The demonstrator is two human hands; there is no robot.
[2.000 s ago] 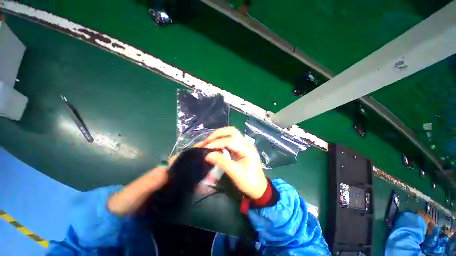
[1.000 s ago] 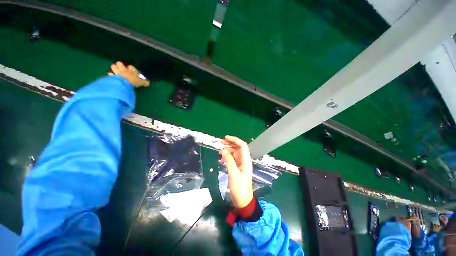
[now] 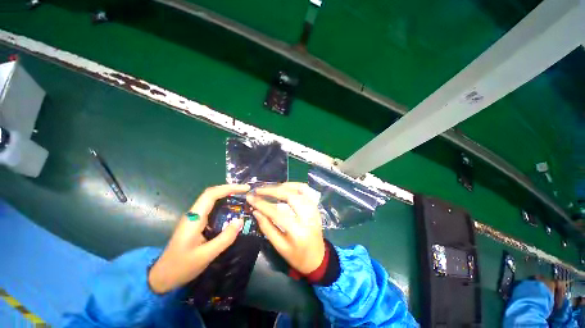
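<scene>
A black smartphone half-assembly (image 3: pixel 226 272) is held at the centre, its open side with small bright and orange parts towards me. My left hand (image 3: pixel 194 240) grips its upper end, thumb on the face and fingers at the top edge. My right hand (image 3: pixel 292 224) has its fingertips at the phone's upper end, close to my left fingertips. Whether a small part is between the right fingertips cannot be made out. A red and black band (image 3: pixel 324 266) is on my right wrist. A clear bag with dark contents (image 3: pixel 256 161) lies just beyond my hands.
A second clear bag (image 3: pixel 346 198) lies beside the white post (image 3: pixel 442 106). Tweezers (image 3: pixel 108 176) lie at left, near a white bottle (image 3: pixel 22 154). A long black tray (image 3: pixel 449 298) holds a phone at right. Phones (image 3: pixel 279 96) sit on the conveyor behind the chipped rail (image 3: pixel 186 107). Another person's sleeve (image 3: pixel 529 304) shows at far right.
My left hand has come back from over the conveyor and now holds a phone in front of me. My right hand has moved to the phone's upper end.
</scene>
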